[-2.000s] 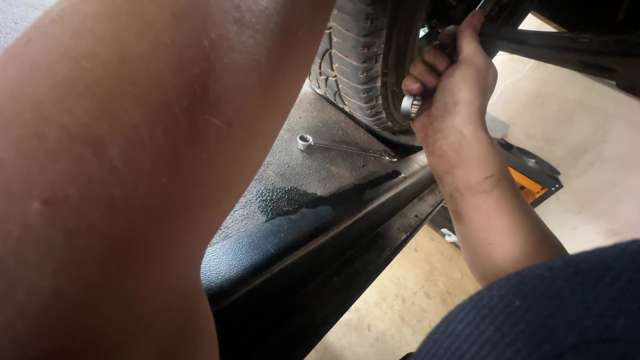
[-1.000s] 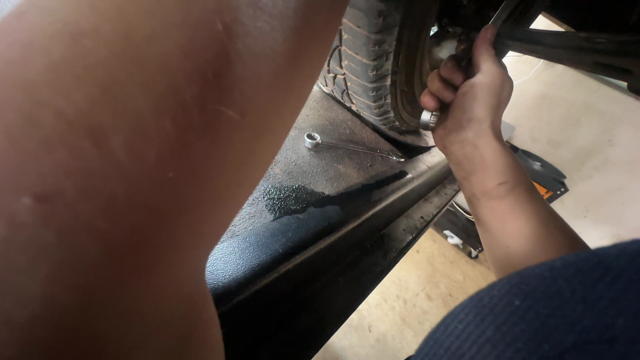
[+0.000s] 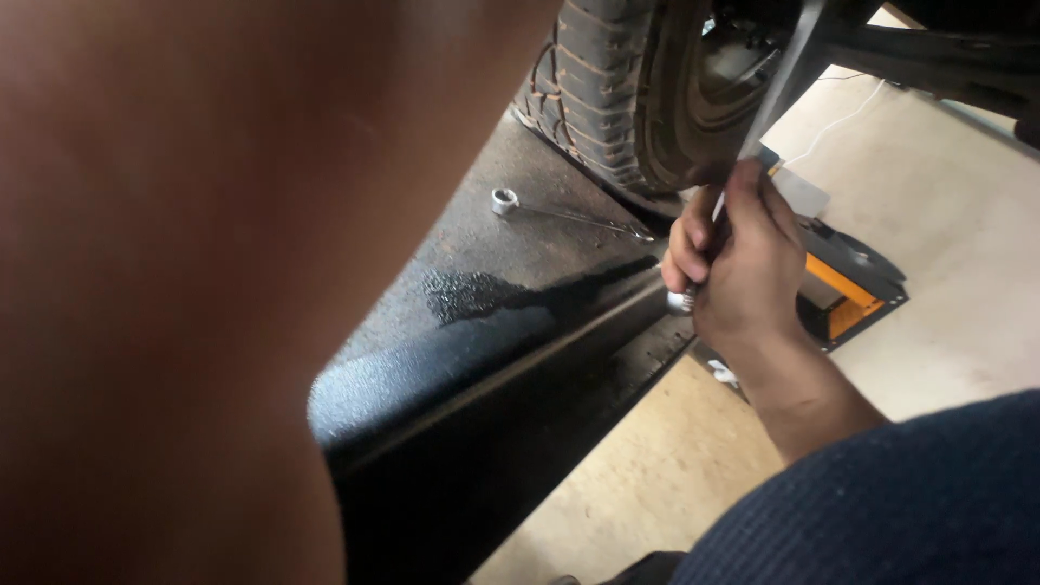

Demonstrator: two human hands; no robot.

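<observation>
My right hand is closed around a long metal wrench. Its shaft rises blurred past the inner side of a wheel, and a bright round end shows below my fingers. My left forearm fills the left side of the view, with the left hand out of frame. Left of my right hand, a second wrench lies on a dark, gritty surface, its ring end towards my left arm. Behind it stands the treaded tyre.
A dark bar of the vehicle's underside crosses the upper right. A black and orange box-like object stands on the floor beyond my right hand. A long black ramp or rail edge runs diagonally below, with a wet patch beside it. A white cable lies on the floor.
My right hand has come down from beside the wheel's inner side, with the wrench still in it. More of the wrench's shaft now shows. The wrench on the dark surface has not moved.
</observation>
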